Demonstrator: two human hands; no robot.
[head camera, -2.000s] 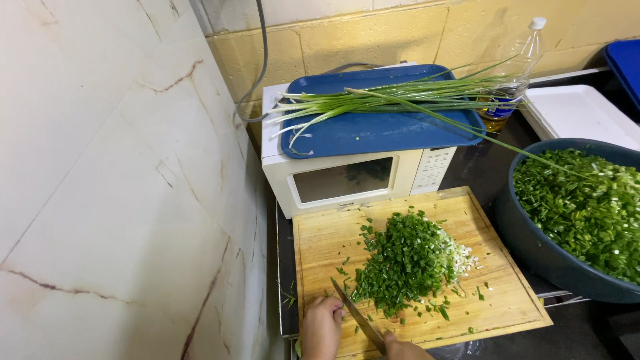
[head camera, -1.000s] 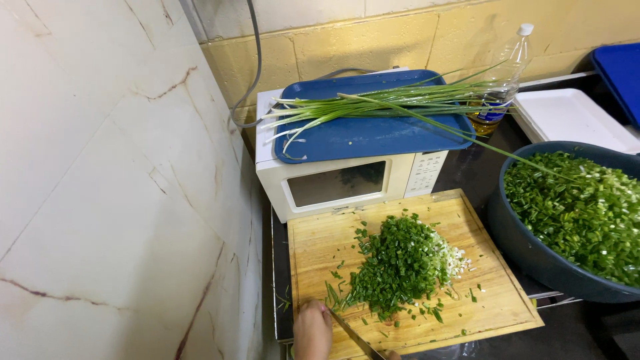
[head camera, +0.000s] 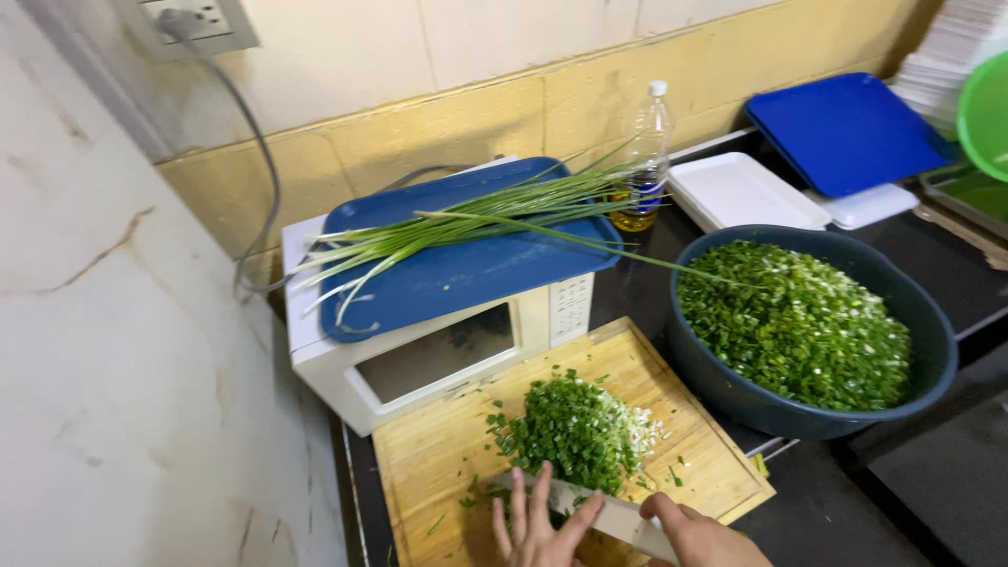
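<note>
My right hand (head camera: 701, 535) holds a kitchen knife (head camera: 618, 516) at its handle end, at the lower edge of the view. The blade lies slantwise across the wooden cutting board (head camera: 425, 449), just below a pile of chopped green onions (head camera: 571, 429). My left hand (head camera: 539, 524) has its fingers spread against the blade, with bits of green under and around it. Whole green onions (head camera: 472, 209) rest on a blue tray (head camera: 472, 283) on top of a white microwave (head camera: 339, 378), behind the board.
At the right stands a big dark basin (head camera: 937, 339) heaped with chopped green onions. Behind it are a white tray (head camera: 744, 189), a bright blue tray (head camera: 846, 130) and a green plastic container (head camera: 988, 118). An oil bottle (head camera: 639, 181) stands beside the microwave. A marble-patterned surface (head camera: 134, 354) borders the left side.
My left hand has gone from the board's left side onto the knife blade, fingers now spread. The knife lies flatter beside the pile. The view has shifted, showing more of the right side.
</note>
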